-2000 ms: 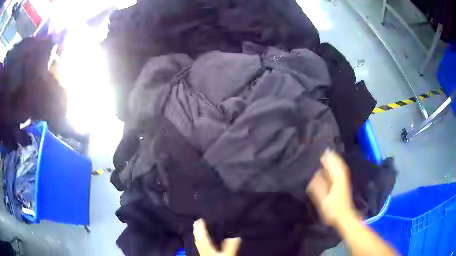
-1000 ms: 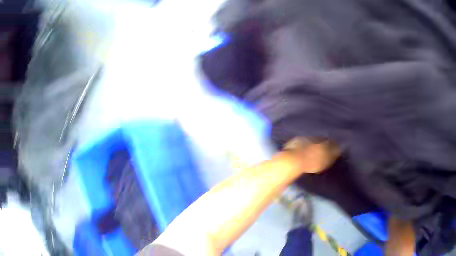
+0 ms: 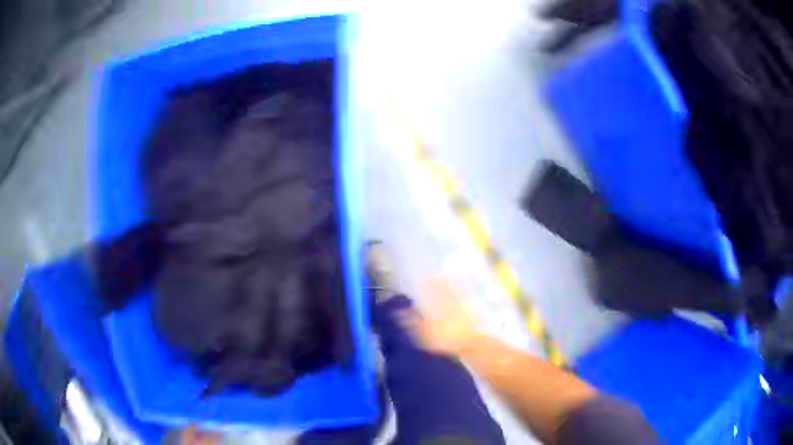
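A blue bin (image 3: 355,200) stands at the left with dark garments (image 3: 252,209) heaped inside, below its rim. One dark piece hangs over the bin's left side. My right hand (image 3: 443,320) is blurred, to the right of this bin and above my leg, apart from the garments; its fingers are not clear. My left hand (image 3: 202,437) is only a small patch at the bottom edge of the picture, by the bin's near rim; its fingers are cut off or hidden.
A second blue bin (image 3: 622,130) at the right holds dark garments (image 3: 739,113), with dark cloth (image 3: 609,252) hanging over its side. Another blue bin (image 3: 678,378) is at the lower right, and one (image 3: 61,322) at the lower left. Yellow-black tape (image 3: 487,243) crosses the floor.
The view has swung left, from the large garment heap to the lower-filled bin. A second ago both hands were at the dark cloth on the right; now they are away from that heap.
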